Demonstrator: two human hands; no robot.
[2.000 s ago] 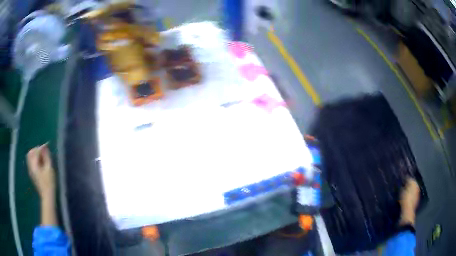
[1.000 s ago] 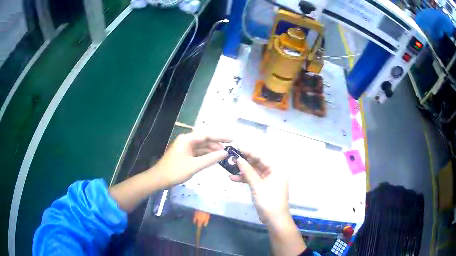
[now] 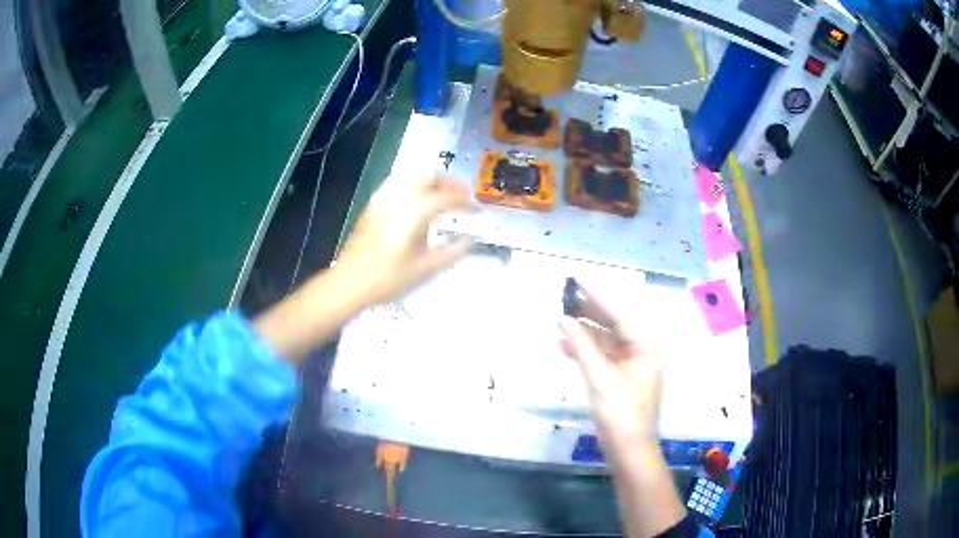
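My right hand [image 3: 615, 357] holds a small black part [image 3: 573, 297] between thumb and fingers, over the white worktable [image 3: 463, 368]. My left hand [image 3: 405, 236] is blurred, fingers apart and empty, reaching toward the orange fixtures. The front left orange fixture [image 3: 516, 182] has a dark part seated in its middle. The front right fixture [image 3: 603, 188], the back left fixture [image 3: 526, 124] and the back right fixture [image 3: 598, 143] have dark centres. The gold machine head [image 3: 545, 47] hangs above the back left fixture.
A green conveyor [image 3: 179, 242] runs at left, with a fan base [image 3: 282, 13] at its far end. Black trays [image 3: 825, 441] stand at right. Pink squares [image 3: 718, 305] line the right edge. A red knob [image 3: 716, 459] and keypad [image 3: 708, 498] are front right; an orange plug [image 3: 392, 458] is front left.
My hands have separated; the black part stays in my right hand, while my left hand has let go and moved toward the fixtures. The gold head no longer covers the front left fixture.
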